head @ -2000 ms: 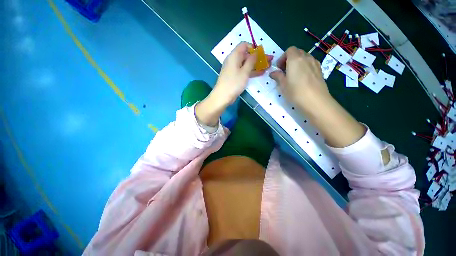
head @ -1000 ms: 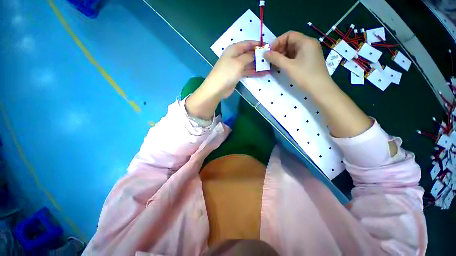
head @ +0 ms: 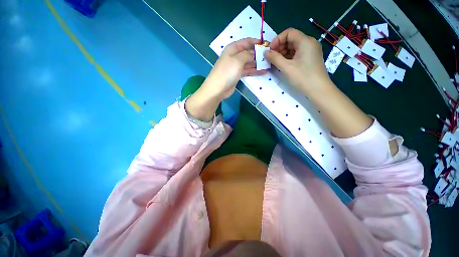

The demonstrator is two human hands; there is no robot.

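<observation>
A white pouch cell with an amber band at its top end is held over the dotted sheet. Its red lead points up to a small white connector at the top edge of the picture. My left hand grips the cell by its left side. My right hand touches the cell's right edge with thumb and fingertips; whether anything else is between them is hidden. The long white dotted sheet lies diagonally under both hands.
A loose group of cells with red leads lies on the dark green mat to the right. A larger cell pile lies at the right edge. Blue plastic stools stand on the blue floor at left.
The cell was first amber side up; it now shows its white face. My right hand has come in from the right to touch it. In the last second both hands moved only slightly.
</observation>
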